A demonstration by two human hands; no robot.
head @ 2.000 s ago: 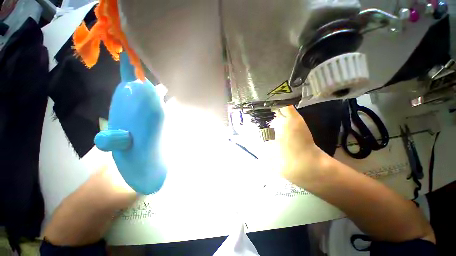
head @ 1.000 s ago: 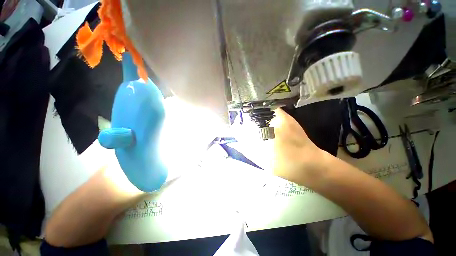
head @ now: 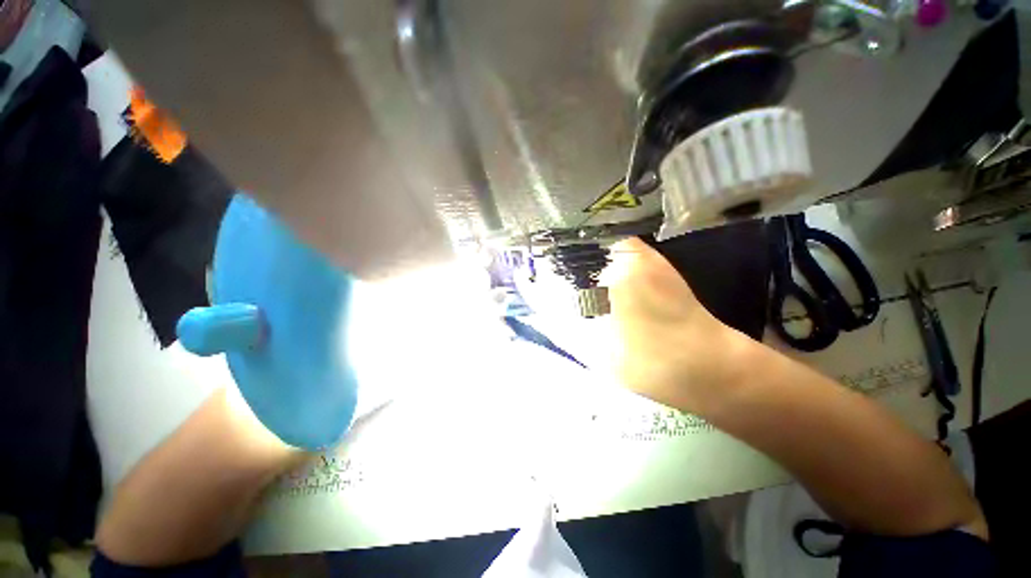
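Note:
The sewing machine head (head: 509, 124) fills the top of the view, with a white ribbed knob (head: 737, 169) at its right. Bright glare washes out the needle area. A small dark blue-grey strip of cloth (head: 545, 341) shows in the glare below the needle area. My right hand (head: 650, 305) lies just right of the needle area, beside the small spring and metal knob (head: 591, 296); its fingers are lost behind the machine and in glare. My left forearm comes in from the lower left; my left hand is hidden behind the blue plastic piece (head: 288, 327) and in glare.
Black-handled scissors (head: 823, 288) and slim dark snips (head: 934, 344) lie right of my right hand. Black cloth lies behind that hand (head: 724, 277) and left of the blue piece (head: 164, 226). A dark garment pile (head: 45, 305) is at far left. An orange cloth strip (head: 156, 124) shows upper left.
The machine head and blue piece sit further left in view, and the head hides most of the orange strip. The blue-grey strip showed larger one second ago. My right hand has barely moved.

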